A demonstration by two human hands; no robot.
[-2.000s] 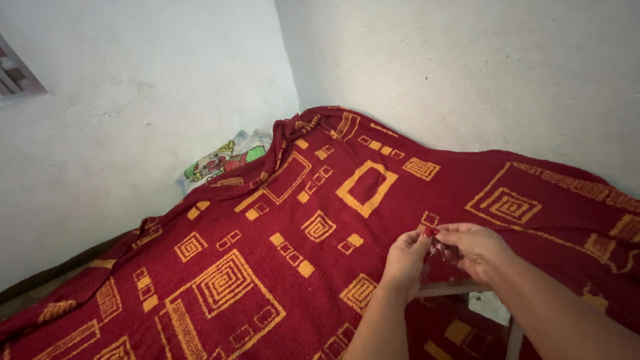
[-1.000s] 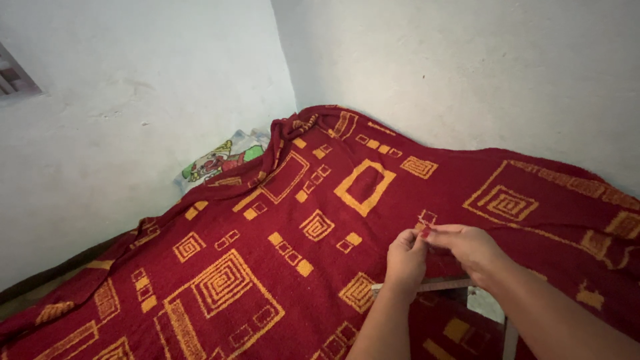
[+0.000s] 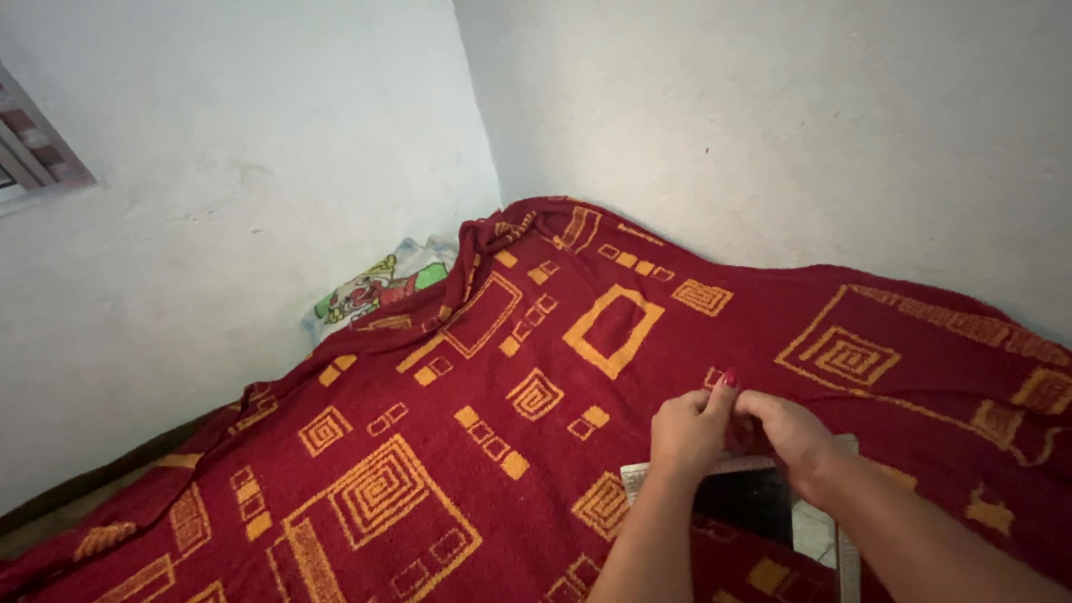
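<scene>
My left hand [image 3: 693,431] and my right hand [image 3: 783,435] meet at the lower right, above a red blanket [image 3: 536,452] with yellow square patterns. The fingers of both are bent inward, and the left thumb, with a red nail, points up. Whether anything small lies between the fingers cannot be told. Just below the hands is a light-coloured frame [image 3: 847,544] with a straight top bar and a side bar, partly hidden by my forearms. A dark panel [image 3: 749,502] shows inside it.
White walls [image 3: 754,126] meet in a corner behind the blanket. A pillow [image 3: 377,289] with a printed coloured figure is partly under the blanket's far left edge. A barred window [image 3: 33,146] is at the upper left. Pale tiles [image 3: 812,532] show beside the dark panel.
The fingertips were pinched together in the earlier frames; now the left thumb stands up and the right fingers curl beside it. The dark panel shows more plainly below the hands.
</scene>
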